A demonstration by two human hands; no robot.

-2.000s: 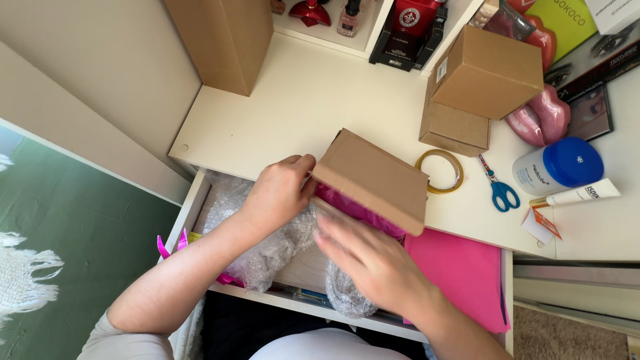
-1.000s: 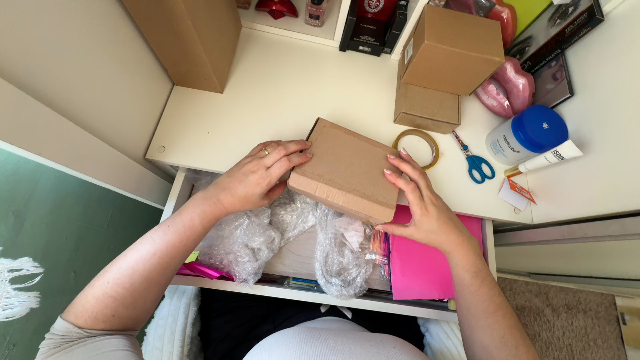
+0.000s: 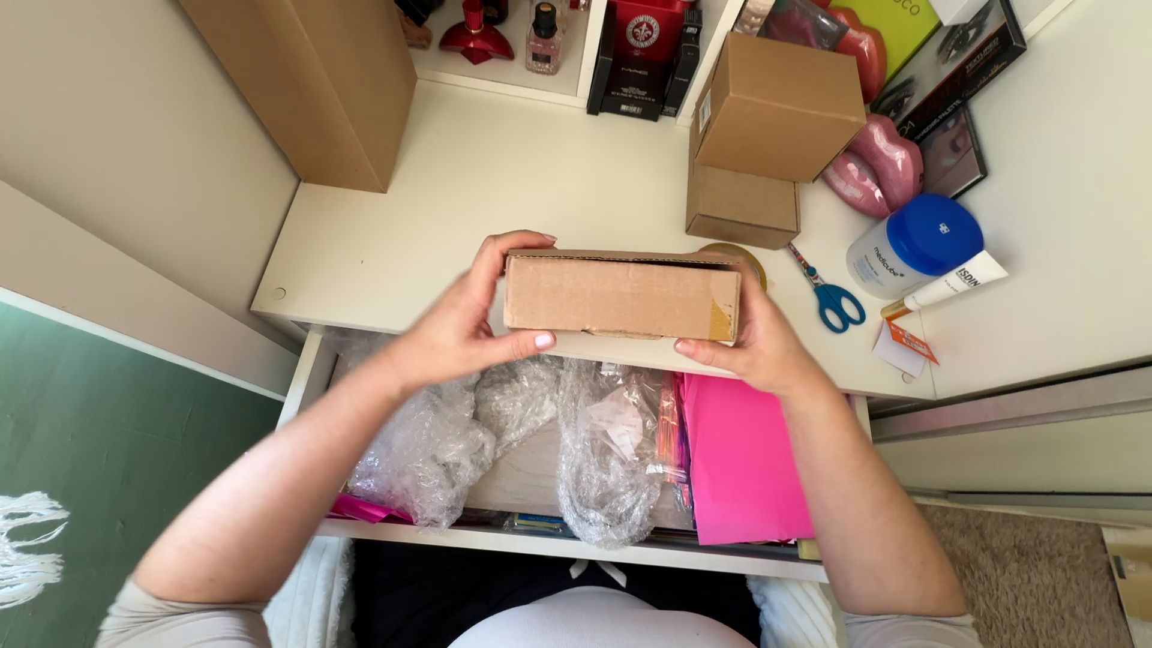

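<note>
A flat brown cardboard box [image 3: 621, 297] is held level between both hands, its long side facing me and its lid down. My left hand [image 3: 472, 310] grips its left end, thumb on the near side. At the right end my right hand [image 3: 756, 337] holds it, with the thumb near the lower edge and the other fingers mostly hidden behind. Beneath the hands, the open drawer [image 3: 576, 537] holds clear bubble wrap [image 3: 423, 450] and a bright pink sheet [image 3: 747, 459]. A roll of tape [image 3: 751, 261] lies partly hidden behind the box and my right hand.
Blue-handled scissors [image 3: 837, 306], a blue-lidded jar [image 3: 918, 243] and a white tube [image 3: 958, 279] lie on the desk's right side. Two stacked cardboard boxes [image 3: 778, 108] stand behind them. A tall cardboard box [image 3: 315, 90] stands back left, beside shelf compartments holding perfume bottles [image 3: 544, 40].
The lid, raised two seconds ago with pink material showing below it, is now down. Both hands have turned the box so that its long side faces me.
</note>
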